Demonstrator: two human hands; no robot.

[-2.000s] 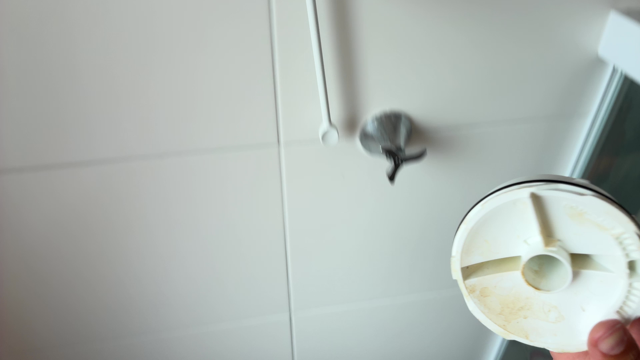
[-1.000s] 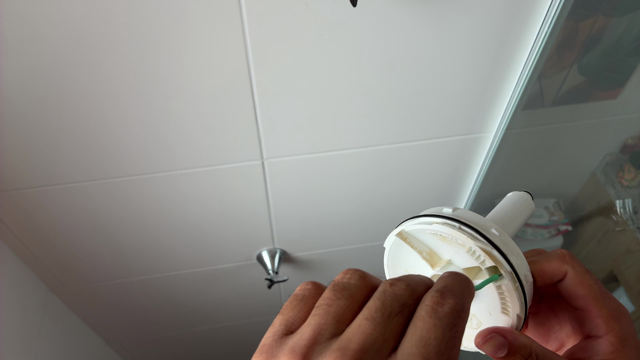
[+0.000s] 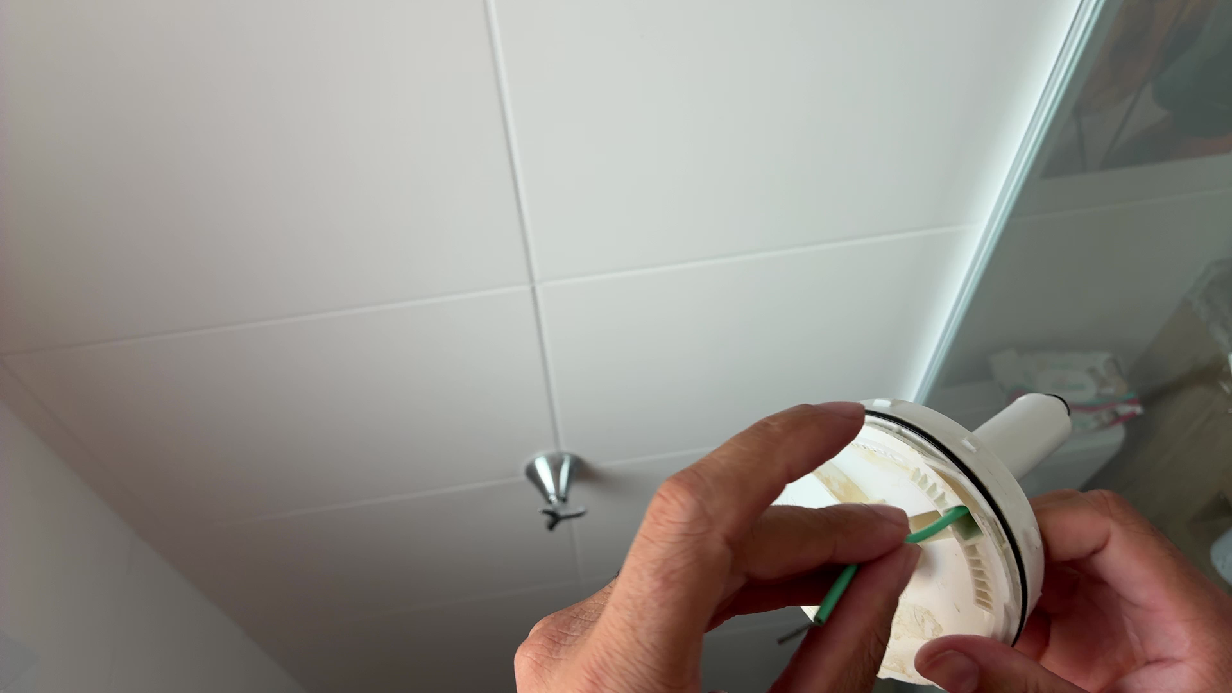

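Observation:
My right hand [image 3: 1126,597] grips the rim of a round white plastic part [image 3: 948,587] with a black sealing ring [image 3: 1011,539] around it. A white tube [image 3: 1032,433] sticks out from the part's back. Between its thumb and index or middle finger, my left hand [image 3: 731,549] pinches a thin green rod or wire [image 3: 934,526]. One end of the green piece reaches into the part near its inner rim; the other sticks out below my fingers. Brownish stains mark the part's inner face, which my left fingers partly cover.
Large white tiles [image 3: 751,366] with pale joints fill the background. A chrome cone-shaped fixture [image 3: 555,476] with a dark pronged end is mounted there. On the right, a glass panel's edge [image 3: 1001,212] runs diagonally, with a white package [image 3: 1064,380] seen through the glass.
My left hand has come into view since two seconds ago, at the part's open face. Over the last second its index finger has lifted to the rim, and more of the green piece shows.

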